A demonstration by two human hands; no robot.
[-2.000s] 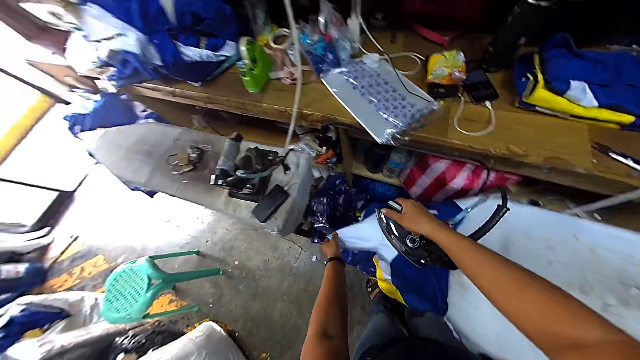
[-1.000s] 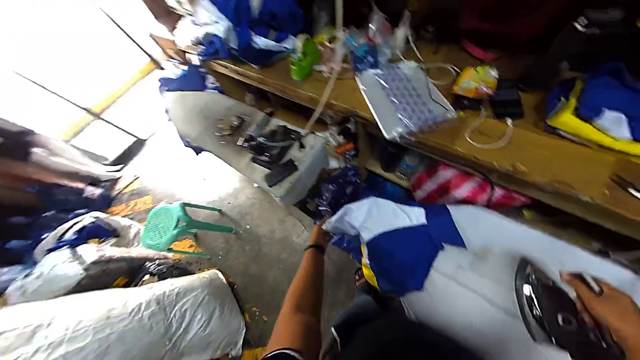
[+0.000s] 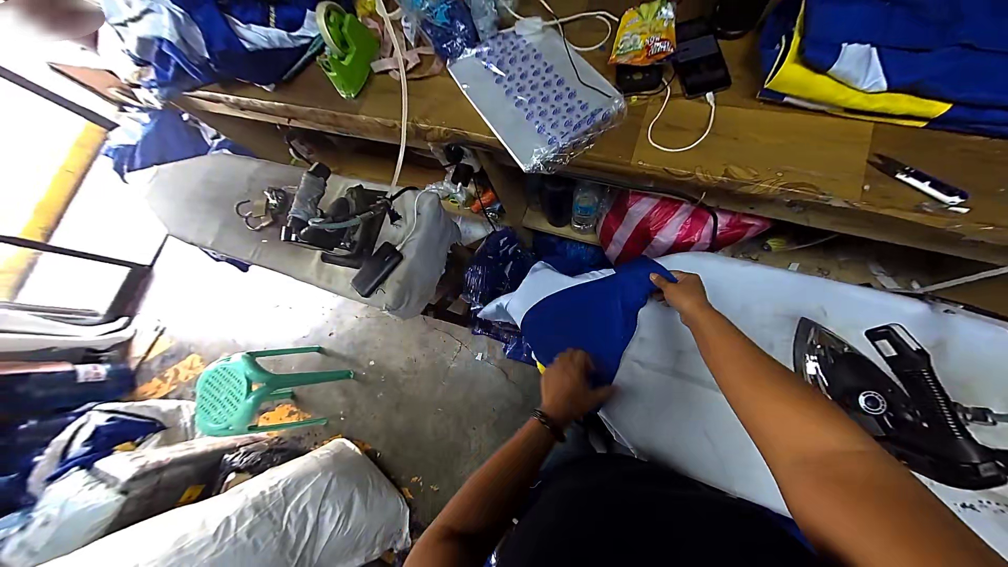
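A blue and white garment (image 3: 587,311) with a bit of yellow lies over the left end of the white-covered ironing board (image 3: 685,394). My right hand (image 3: 681,295) pinches its upper right edge between thumb and fingers. On its lower edge rests my left hand (image 3: 573,386), a bracelet at the wrist; its fingers are partly hidden, and whether they grip the cloth is unclear. The black electric iron (image 3: 890,402) lies on the board to the right of my right forearm, touched by neither hand.
A wooden shelf (image 3: 748,157) runs behind the board, with folded blue and yellow garments (image 3: 906,63), a snipping tool (image 3: 917,181), a phone (image 3: 701,67) and a green tape dispenser (image 3: 346,51). Left are a second padded board (image 3: 228,197), a green plastic stool (image 3: 236,390) and a white sack (image 3: 315,504).
My right hand has let go of the iron, which it held in both earlier frames, and has moved left onto the garment. The garment lies differently on the board.
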